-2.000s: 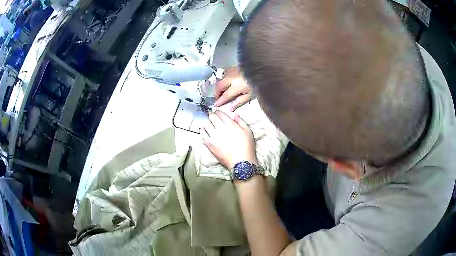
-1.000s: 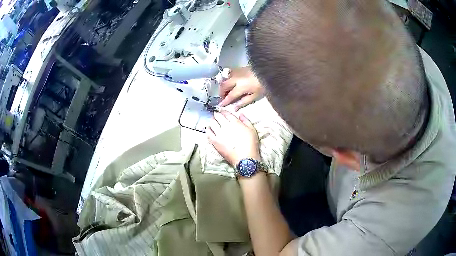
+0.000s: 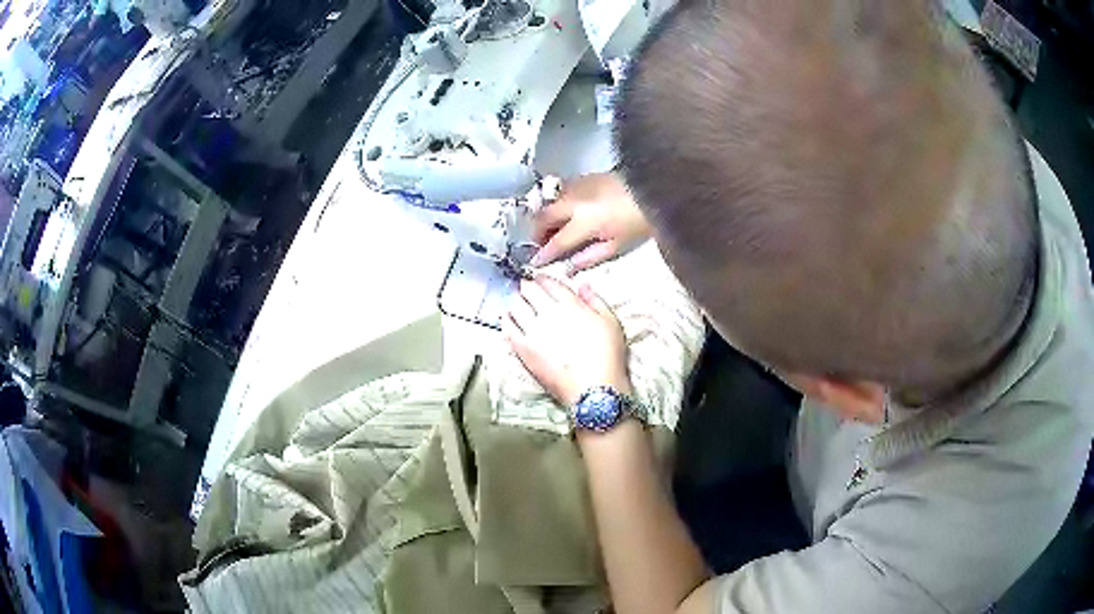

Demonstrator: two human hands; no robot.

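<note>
Neither of my own hands is in view. Another person's watch-wearing hand (image 3: 564,338) lies flat with spread fingers on pale striped lining (image 3: 654,314). That person's other hand (image 3: 590,222) is beside the presser foot area (image 3: 518,254) of a white sewing machine (image 3: 462,132). The fingertips of both hands meet close to the needle area and cover part of the cloth there. The khaki shell fabric (image 3: 534,498) spreads below the wrist, with bunched striped lining (image 3: 348,450) to its left.
The person's head (image 3: 828,180) and shirt (image 3: 948,504) fill the right side and hide part of the machine. The white table (image 3: 300,306) curves down the left. Beyond it are metal frames (image 3: 180,312) and a blue-white item (image 3: 42,504).
The machine, cloth and other person have shifted slightly right in the view. The person's hands stay at the needle area, with no clear change in their hold.
</note>
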